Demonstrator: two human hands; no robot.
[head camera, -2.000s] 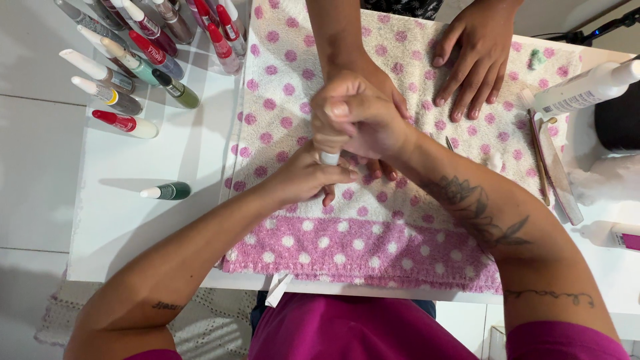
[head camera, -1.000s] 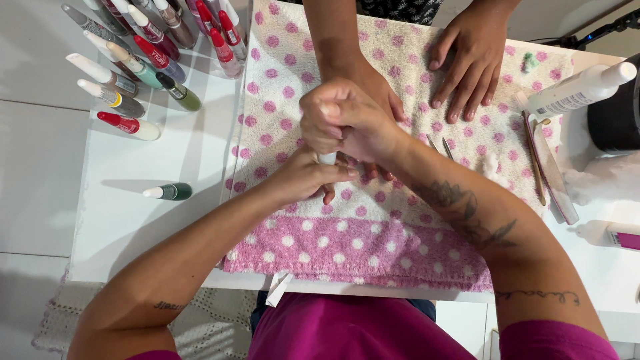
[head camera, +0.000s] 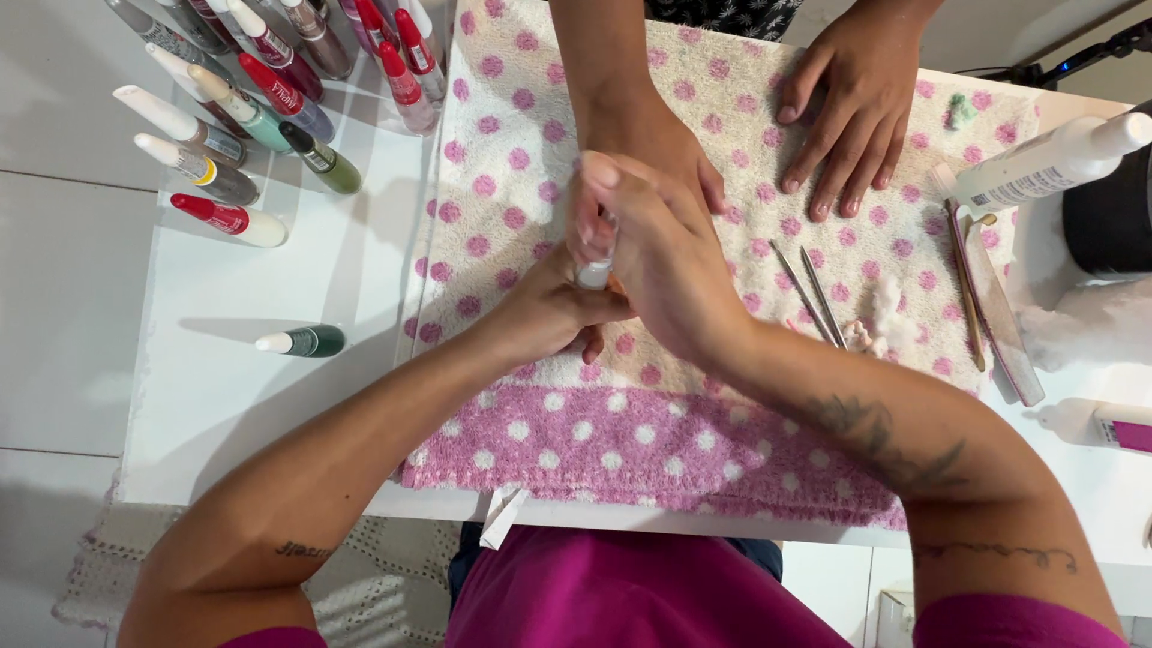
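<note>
A small bottle with a whitish lower end (head camera: 594, 273) is between my two hands, over a white towel with pink dots (head camera: 486, 184). My left hand (head camera: 549, 306) has its fingers curled round the lower part. Just above and to the right, my right hand (head camera: 666, 252) is curled round the upper part; its fingertips are blurred and hide most of the bottle. Beyond my hands, another person's hand (head camera: 652, 135) rests on the towel, its fingers partly covered by my right hand. That person's other hand (head camera: 850, 117) lies flat with its fingers spread.
Several nail polish bottles (head camera: 270, 99) stand at the upper left, with a dark green one (head camera: 315, 341) apart. Right of my hands lie two slim metal tools (head camera: 814, 292) and cotton (head camera: 886, 310). Farther right are a nail file (head camera: 999, 315), wooden stick (head camera: 966, 288) and white plastic bottle (head camera: 1044, 166).
My right forearm has shifted toward me, so the metal tools and cotton it largely hid before now show. Both hands remain together at the small bottle.
</note>
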